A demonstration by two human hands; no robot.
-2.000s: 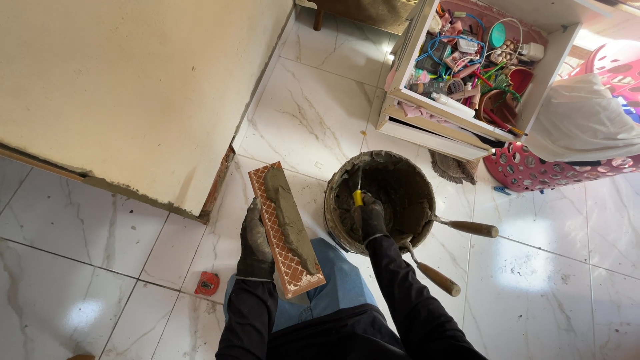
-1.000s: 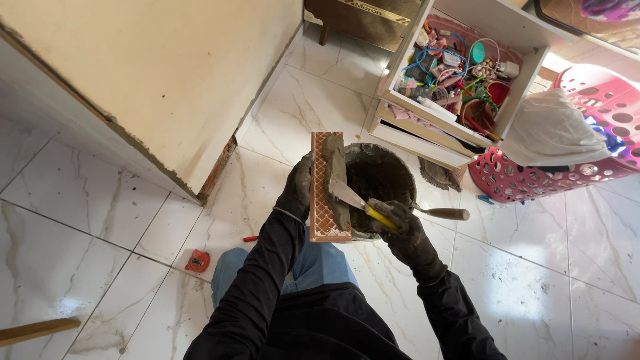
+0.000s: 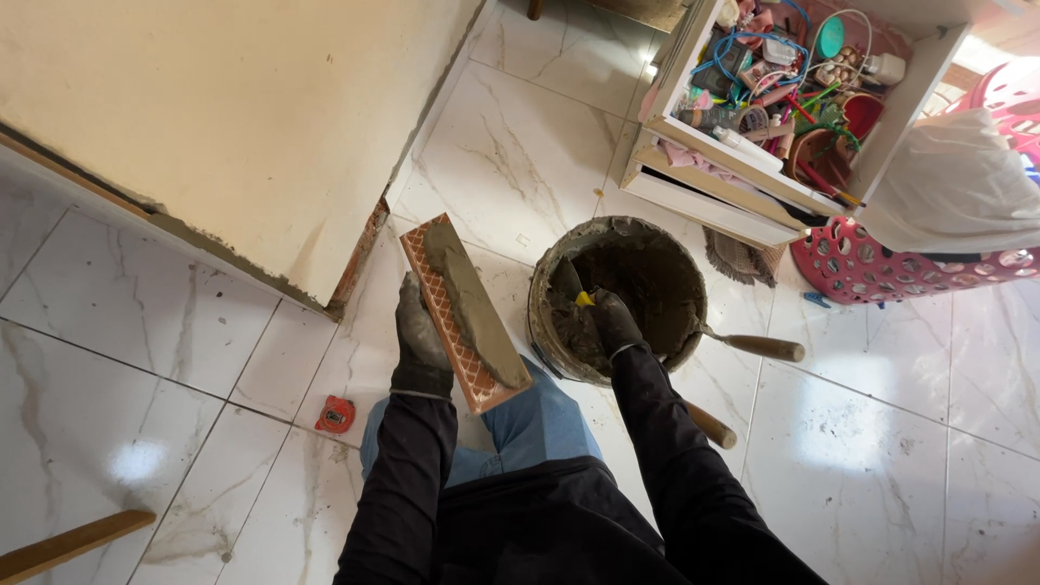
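My left hand (image 3: 421, 333), in a dark glove, holds a narrow strip of ceramic tile (image 3: 455, 349) by its left edge. The tile's ribbed reddish back faces up, and grey mortar (image 3: 483, 313) covers much of its right side. My gloved right hand (image 3: 613, 325) grips the yellow-collared handle of a trowel (image 3: 575, 284) inside a round bucket (image 3: 536, 301). Wet mortar coats the bucket's inner wall, and the trowel blade is partly hidden against it. Two more tools with wooden handles (image 3: 764, 347) stick out over the bucket's right and lower right rim.
A red tape measure (image 3: 335, 415) lies on the marbled floor tiles, left of my knee. A cream wall (image 3: 244, 122) with a rough lower edge stands at upper left. An open drawer (image 3: 902, 122) full of small items and a pink basket (image 3: 853, 268) are at right. A wooden piece (image 3: 81, 540) is lower left.
My right hand with the trowel has moved from the tile into the bucket. My left hand has shifted the tile left and tilted it; one second ago it overlapped the bucket.
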